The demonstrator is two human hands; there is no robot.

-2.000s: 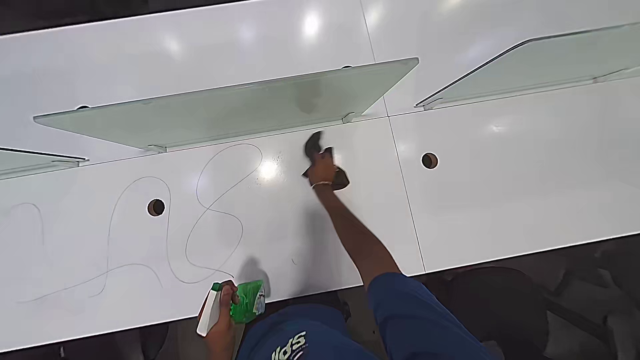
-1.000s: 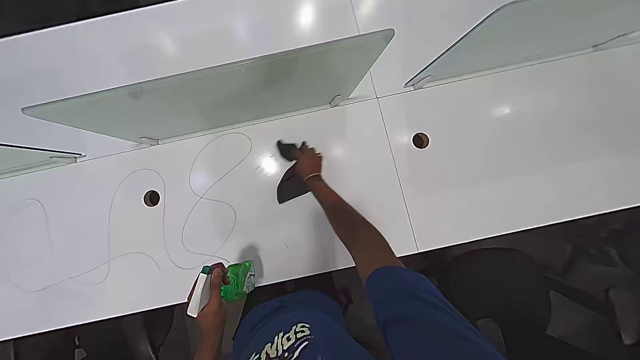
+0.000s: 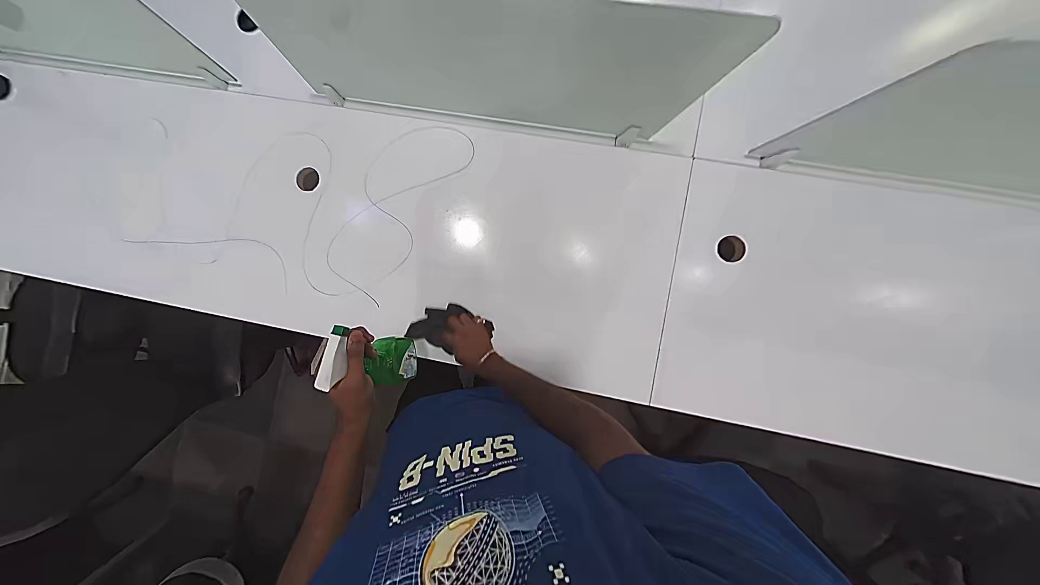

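Observation:
My left hand (image 3: pixel 355 375) grips a green spray bottle (image 3: pixel 392 361) with a white and green trigger head, lying sideways at the near edge of a white tabletop (image 3: pixel 552 244). Just right of the bottle, my right hand (image 3: pixel 469 337) presses a dark cloth (image 3: pixel 439 323) onto the tabletop close to that same edge. Thin curved dark lines (image 3: pixel 410 231) run over the surface ahead of and left of my hands. The fingers of the right hand partly hide the cloth.
Frosted glass divider panels (image 3: pixel 520 65) stand on brackets along the table's middle. Round cable holes pierce the top, one at left (image 3: pixel 308 179) and one at right (image 3: pixel 731 249). A seam (image 3: pixel 673 276) crosses the tabletop. Dark chairs (image 3: pixel 146 406) are below the near edge.
My right hand has brought the cloth from near the divider back to the near edge, beside the bottle. My left hand still holds the bottle. The view has shifted.

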